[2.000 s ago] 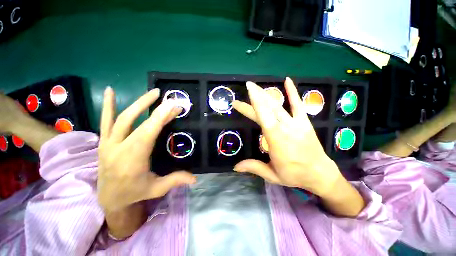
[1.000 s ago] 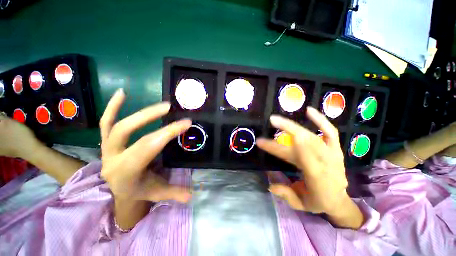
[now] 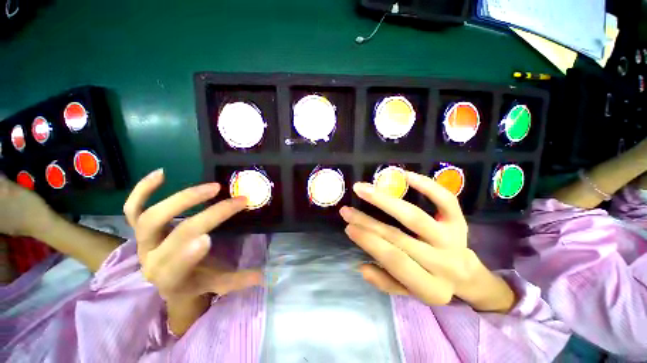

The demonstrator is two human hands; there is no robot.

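Note:
A black compartment tray [image 3: 358, 152] lies in front of me, with a round watch head in each pocket. The two left discs of the back row [image 3: 241, 125] glow white, and so do the two left discs of the front row [image 3: 326, 187]. Others are orange, red-orange and green [image 3: 508, 181]. My left hand [image 3: 186, 244] is over the front left corner, its index fingertip at the lower edge of the front left disc. My right hand [image 3: 418, 241] is over the tray's front edge, fingertips near the second and third front discs. Both hands hold nothing, fingers apart.
A neighbouring tray with red and orange discs [image 3: 99, 135] is at left, with another person's hand [image 3: 25, 205]. At right are another person's forearm [image 3: 603, 181] and dark trays. A black tray [image 3: 418, 13], white cord [image 3: 376, 27], clipboard [image 3: 546, 21], yellow paper and yellow-black pen [image 3: 531, 75] lie behind.
My hands moved from the back row to the front row. The two left back discs turned white, then the two left front discs went from dark to white. The view shifted slightly.

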